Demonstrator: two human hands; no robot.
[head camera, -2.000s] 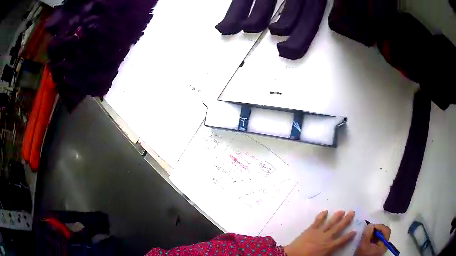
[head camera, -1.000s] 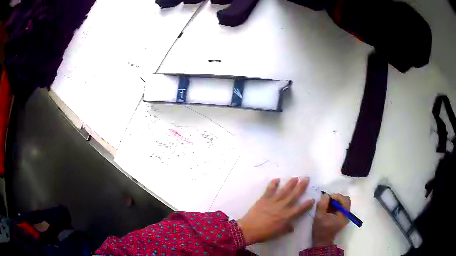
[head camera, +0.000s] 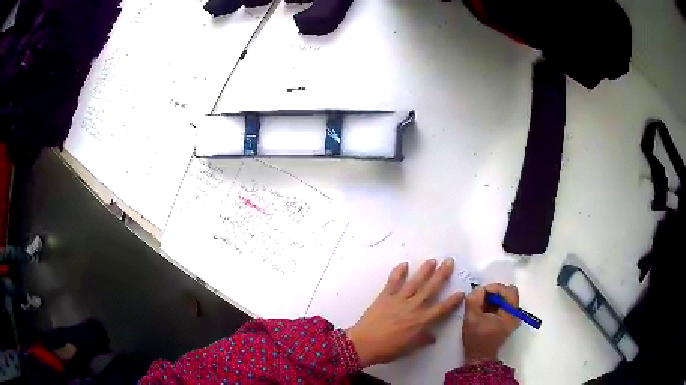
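My right hand (head camera: 489, 319) grips a slim blue pen (head camera: 515, 310), its tip on a white paper (head camera: 429, 365) at the lower middle. Small blue marks show beside the tip. My left hand (head camera: 404, 316) lies flat on the paper with its fingers spread, just left of my right hand. A written sheet (head camera: 252, 218) with dark and red handwriting lies to the upper left of my hands. A long steel cutting die (head camera: 333, 135) with two blue crossbars lies above that sheet.
A dark fabric strip (head camera: 538, 162) lies right of the long die. A shorter die (head camera: 598, 310) lies at the lower right. Dark fabric bundles (head camera: 572, 37) lie at the top, and a dark fabric heap (head camera: 53, 68) at the upper left. The table edge (head camera: 124, 218) curves along the left.
The view has shifted, so the dies and fabric sit further left and higher. My right hand stays closed on the pen beside my flat left hand, and small marks now show near the tip.
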